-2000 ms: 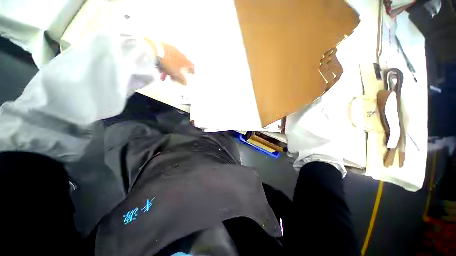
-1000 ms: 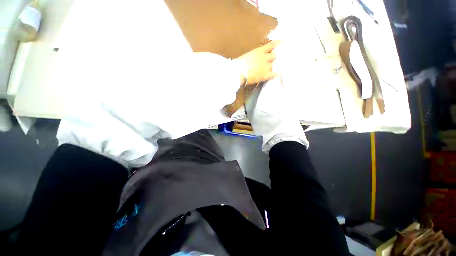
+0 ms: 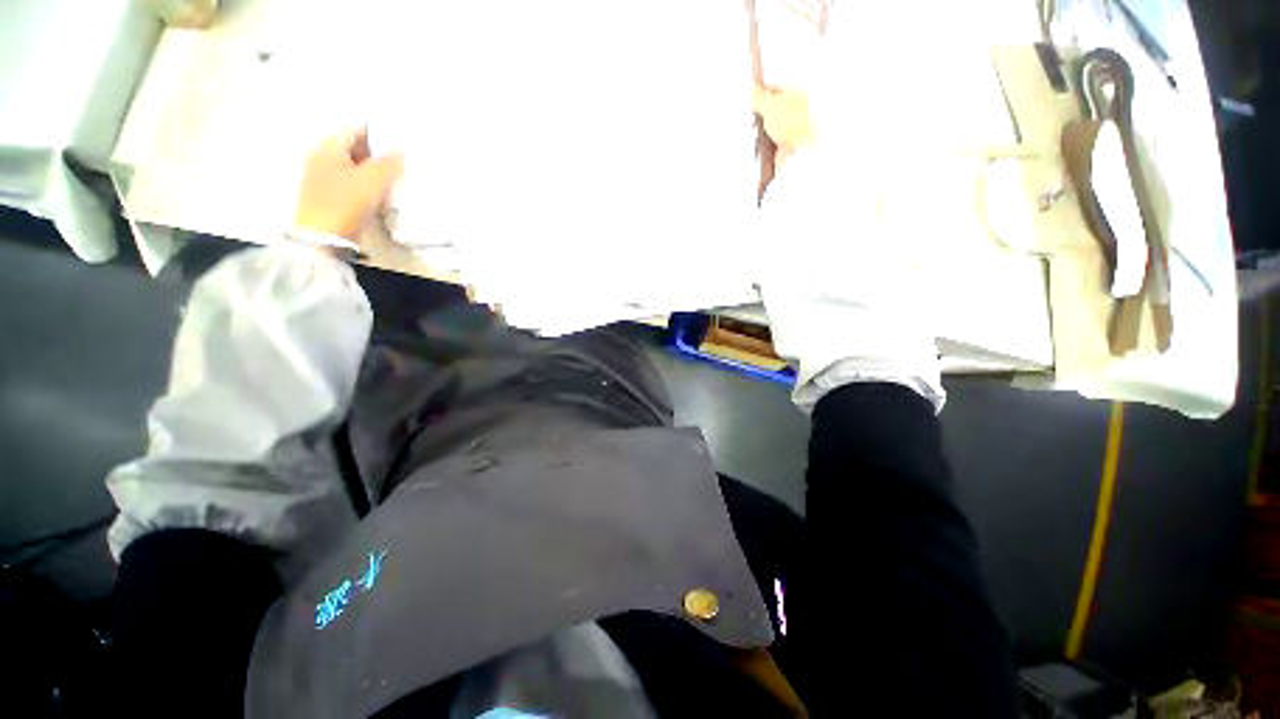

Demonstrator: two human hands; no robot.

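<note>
A large white sheet (image 3: 590, 169) lies in front of me, so bright that its edges are hard to see. A narrow brown strip or edge (image 3: 764, 152) shows along its right side. My left hand (image 3: 344, 186) is at the left of the sheet with curled fingers; glare hides whether it grips the edge. My right hand (image 3: 789, 118) is at the right side, touching or beside the brown edge; its fingers are washed out and its grip is unclear.
A cream bag part with a thin handle (image 3: 1000, 204) lies at the right. Beyond it is a bundle of brown straps with a white piece (image 3: 1120, 211). A blue tray (image 3: 730, 351) sits under the near table edge. A pale round object (image 3: 183, 11) is at the upper left.
The wide brown panel seen earlier is now out of sight, with white where it showed. My left hand has moved back to the left from across the panel. The view has shifted.
</note>
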